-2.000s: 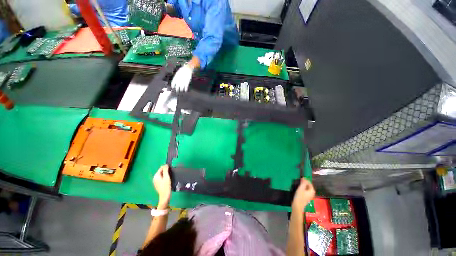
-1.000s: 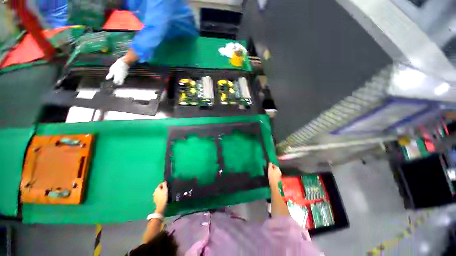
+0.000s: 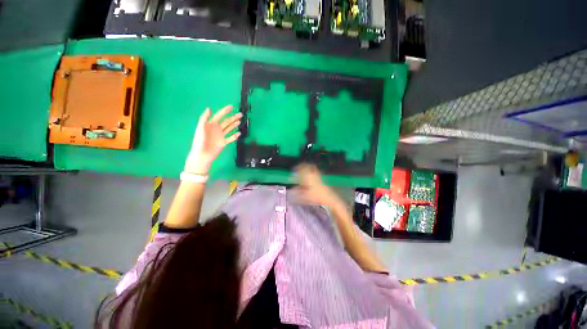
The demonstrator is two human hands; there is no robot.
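The flat black board carrier lies on the green bench mat. Green mat shows through its two cut-outs. My left hand is over the mat just left of the carrier, fingers spread, holding nothing. My right hand is blurred at the carrier's front edge, near its middle. Its fingers cannot be made out, nor whether it touches the carrier.
An orange fixture lies on the mat at the left. Two circuit boards sit in a carrier beyond the bench. A red-lined board bin stands on the floor at right. A large dark machine stands at back right.
The carrier came down onto the mat and both hands have let go of its sides. My right hand has moved left to its front edge. The view has tilted down; the other worker is out of view.
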